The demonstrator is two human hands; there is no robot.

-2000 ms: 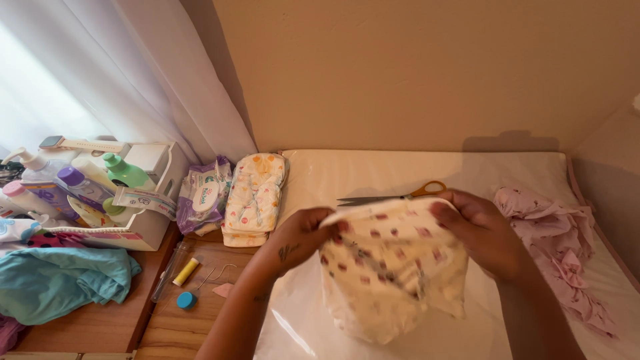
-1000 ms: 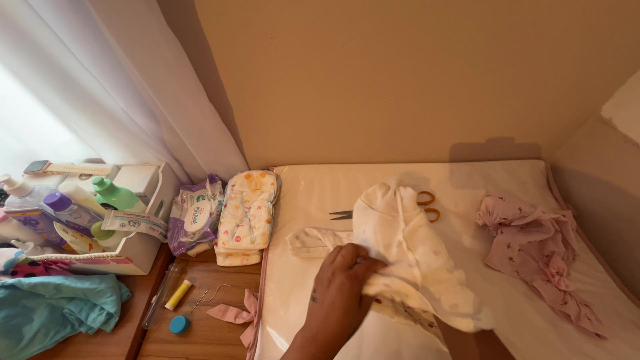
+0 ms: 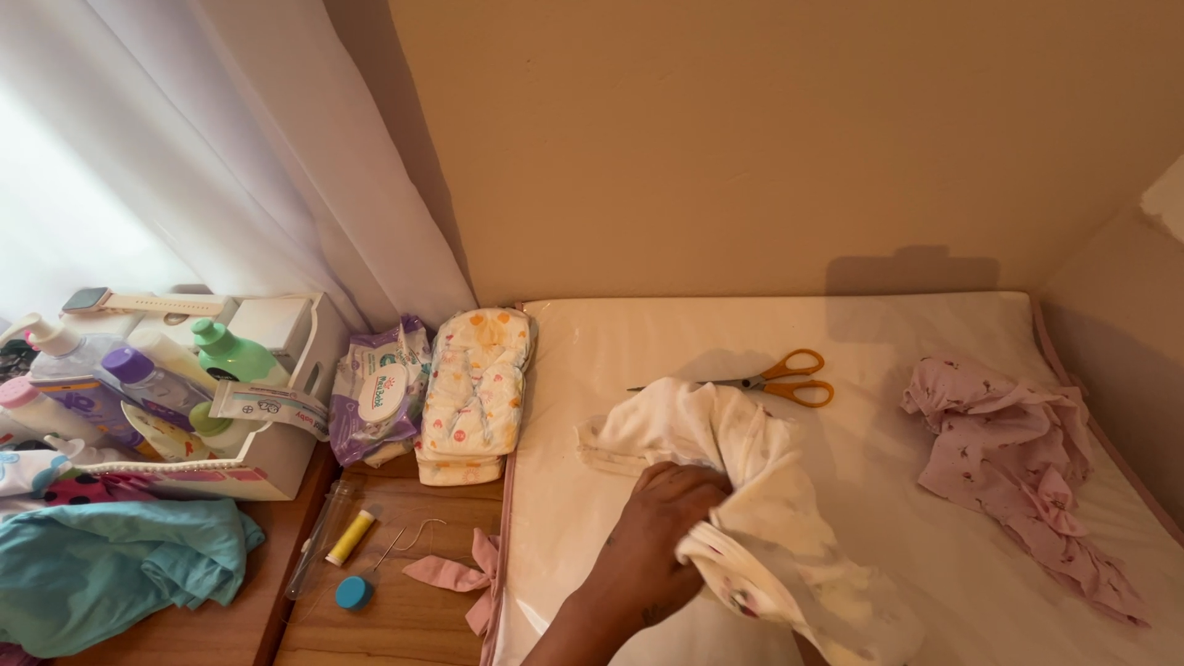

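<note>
My left hand (image 3: 671, 527) grips a bunched cream fabric garment (image 3: 786, 499) with a small dark print, over the plastic-covered changing mat (image 3: 573, 573). My right hand is hidden under or behind the cloth; only a bit of skin shows at the bottom edge. Behind the garment lie scissors with orange handles (image 3: 795, 377), their blades partly covered by it. A crumpled pink printed garment (image 3: 999, 462) rests on the mat's right side.
Left of the mat are folded diapers (image 3: 474, 398), a wipes pack (image 3: 379, 393), a white organizer (image 3: 268, 462) with bottles, a turquoise cloth (image 3: 120, 564), yellow thread (image 3: 351, 537), a needle (image 3: 389, 548), a blue cap (image 3: 353, 592) and a pink bow (image 3: 462, 575).
The cream garment, held spread between both hands two seconds ago, is now bunched, its printed face mostly turned out of sight. My right hand has gone from plain view behind the cloth.
</note>
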